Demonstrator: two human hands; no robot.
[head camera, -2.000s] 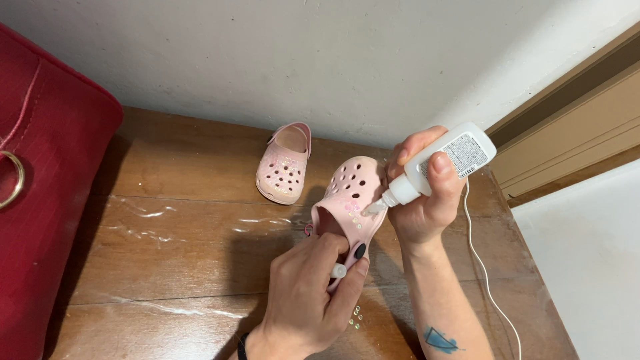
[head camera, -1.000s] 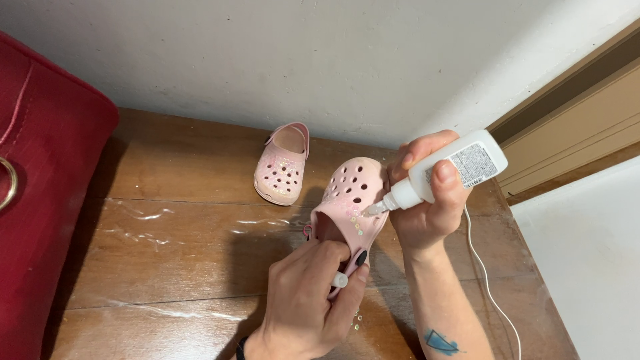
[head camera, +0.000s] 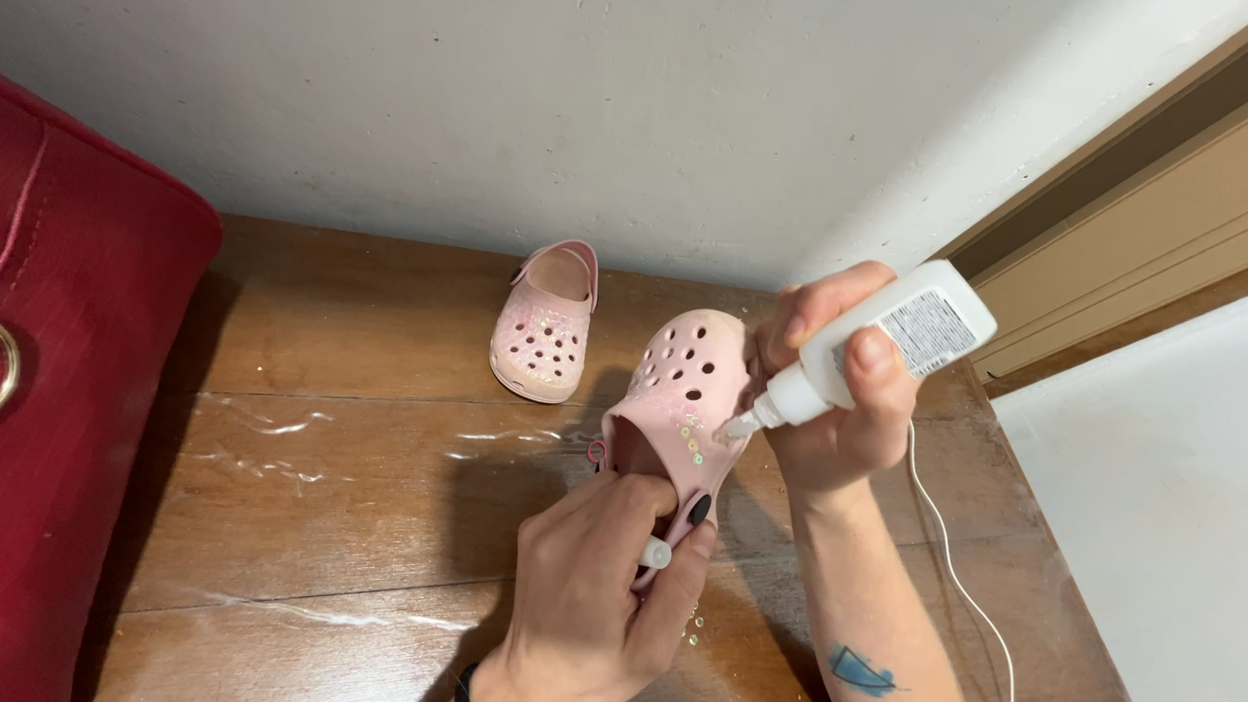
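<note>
My left hand (head camera: 609, 575) grips a pink foam clog (head camera: 682, 390) near its heel strap, with fingers inside the opening. A small white cap (head camera: 655, 553) is held between its fingers. My right hand (head camera: 848, 390) is closed around a white plastic squeeze bottle (head camera: 897, 336) bearing a printed label. The bottle's nozzle (head camera: 743, 426) points down-left at the clog's side, at or very close to the surface. Several small ring-shaped sequins (head camera: 691, 444) lie on the clog beside the nozzle. Another pink clog (head camera: 546, 331), with shiny sequins on its upper, stands behind and to the left.
Loose sequins (head camera: 693, 629) lie on the wooden tabletop (head camera: 331, 526) below the held clog. A red bag (head camera: 88, 341) with a gold-coloured ring stands at the left. A white cable (head camera: 951, 565) runs down the right side. A grey wall rises behind the table.
</note>
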